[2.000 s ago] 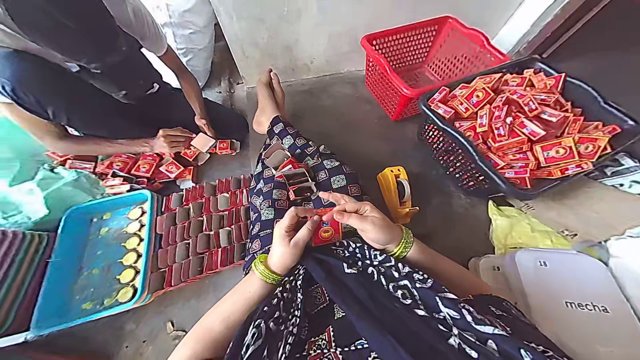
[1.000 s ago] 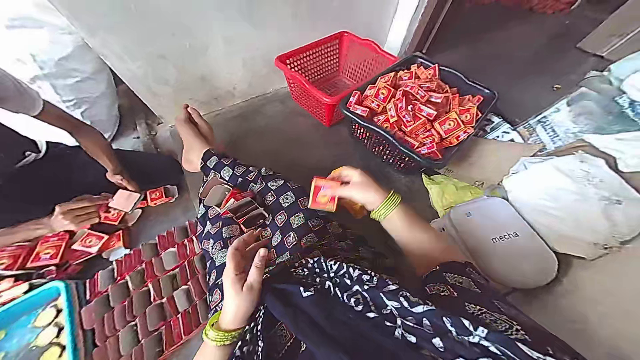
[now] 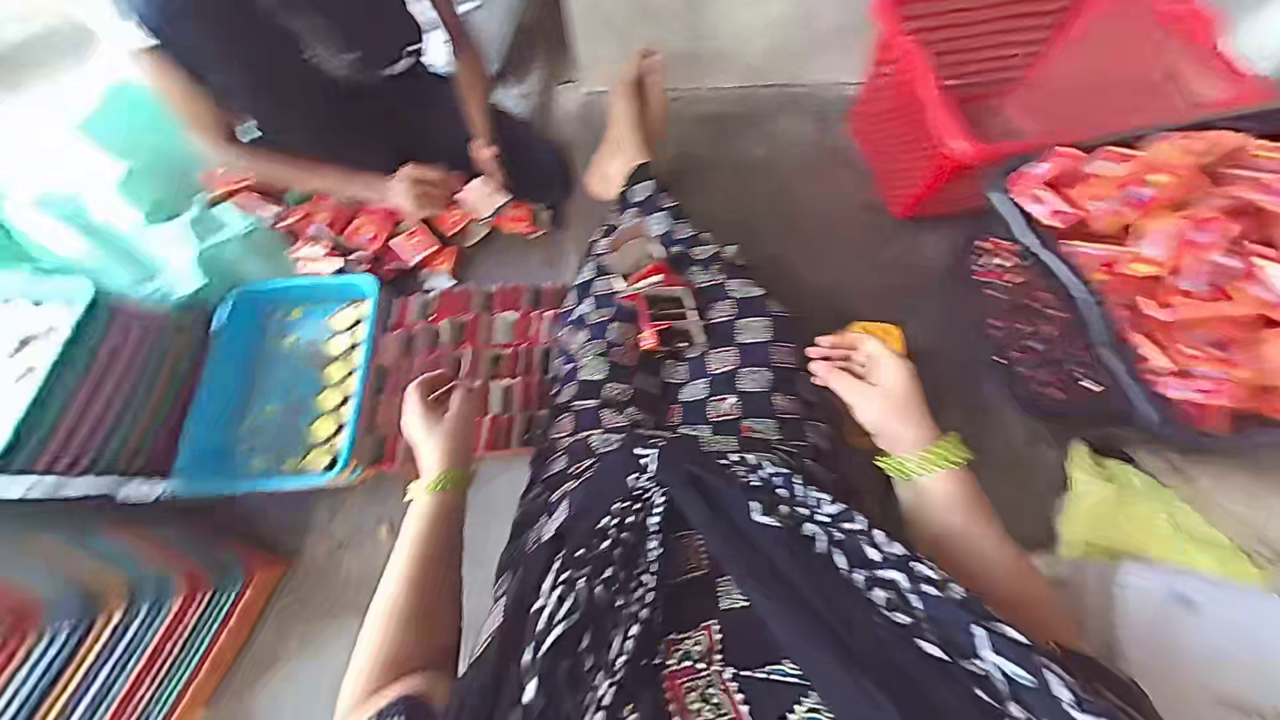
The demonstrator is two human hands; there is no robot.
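My left hand is over the near edge of the rows of dark red and grey packets; blur hides whether its fingers hold anything. Nothing shows in my right hand, which hangs with fingers apart beside the yellow tape dispenser. Several open red packets lie on my patterned trousers between the two hands. Small red boxes fill the black basket at the right.
A co-worker's hand touches a pile of red packets. The blue tray with yellow pieces stands at left. At the back right is a red plastic basket; a yellow-green bag lies at right.
The red box that my right hand held a second ago is no longer in it. My left hand has moved from my lap to the packet rows. The view has swung left.
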